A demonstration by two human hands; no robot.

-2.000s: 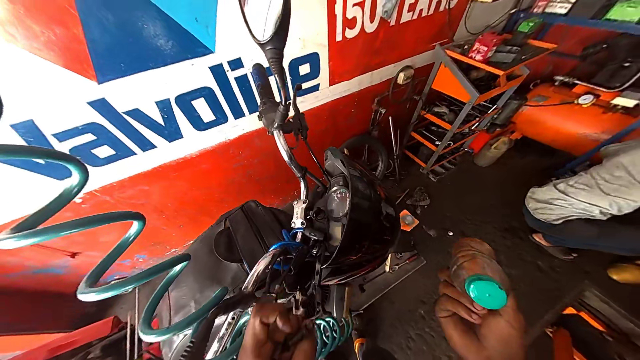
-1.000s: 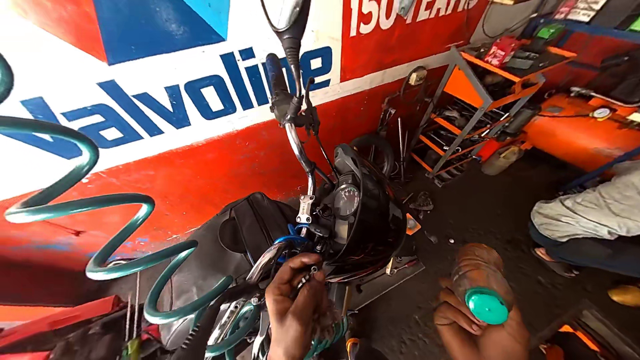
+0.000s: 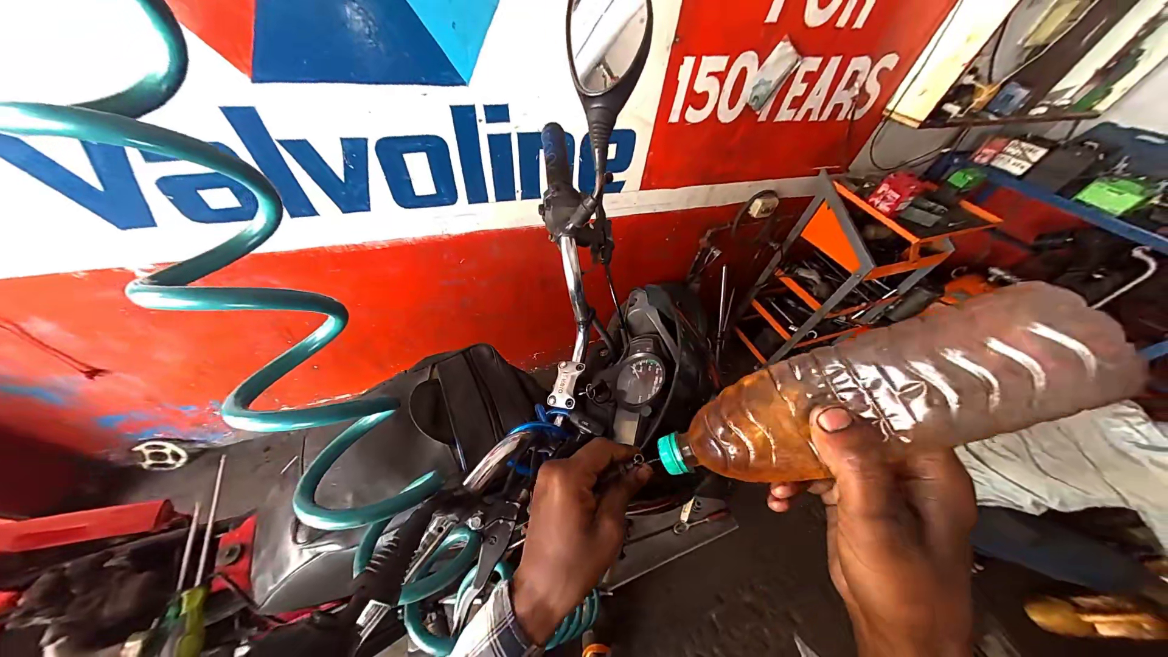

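My right hand (image 3: 890,511) grips a clear plastic bottle (image 3: 912,383), tilted with its green cap (image 3: 673,454) low and to the left and amber liquid gathered at the neck. Just left of the cap, my left hand (image 3: 584,511) pinches the end of a thin cable or wire with a small metal fitting (image 3: 641,461); its exact form is hard to tell. Both hands are over the motorcycle's handlebar (image 3: 500,459), close to the round speedometer (image 3: 641,379). A key ring hangs near the ignition beside the handlebar clamp (image 3: 566,385).
A coiled green air hose (image 3: 319,415) loops across the left side and down over the handlebar. The mirror (image 3: 610,46) rises before the painted wall. An orange and grey tool trolley (image 3: 844,228) stands behind. Screwdrivers (image 3: 193,611) lie lower left. A person's pale clothing (image 3: 1068,465) is at right.
My right hand has raised the bottle and tipped it sideways, bringing its green cap beside my left hand's fingertips. Earlier the bottle was lower right, its cap facing me, apart from the left hand.
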